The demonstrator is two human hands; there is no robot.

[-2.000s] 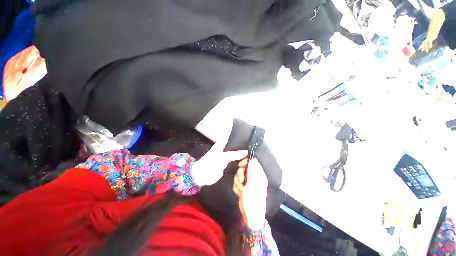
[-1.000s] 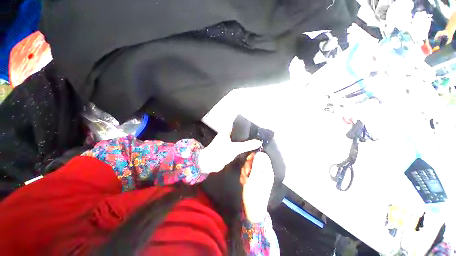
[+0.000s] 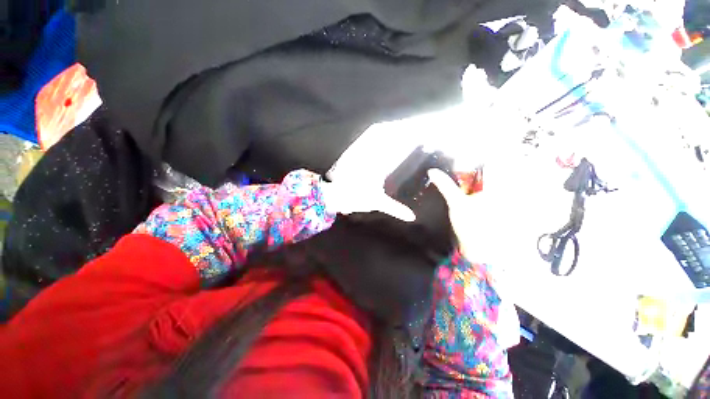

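A black fabric piece (image 3: 381,249) runs from my lap up to the table edge. Its upper part (image 3: 416,167) lies between my hands. My left hand (image 3: 362,195) is washed out by glare and holds the fabric from the left, thumb pointing right. My right hand (image 3: 465,214) is at the fabric's right side, also overexposed, its thumb near the cloth and its reddish fingertips beyond. Glare hides its grip, and no tool can be made out in it.
Black shears (image 3: 578,210) lie on the white table (image 3: 537,273) to the right. Beyond them are the control panel (image 3: 691,248) and a yellow item (image 3: 652,313). A large black cloth pile (image 3: 257,101) fills the back left. Pale scraps (image 3: 521,43) lie behind.
My right hand has moved right and up, onto the table edge, and its dark tool no longer shows. My left hand has moved slightly right and up. The view has shifted.
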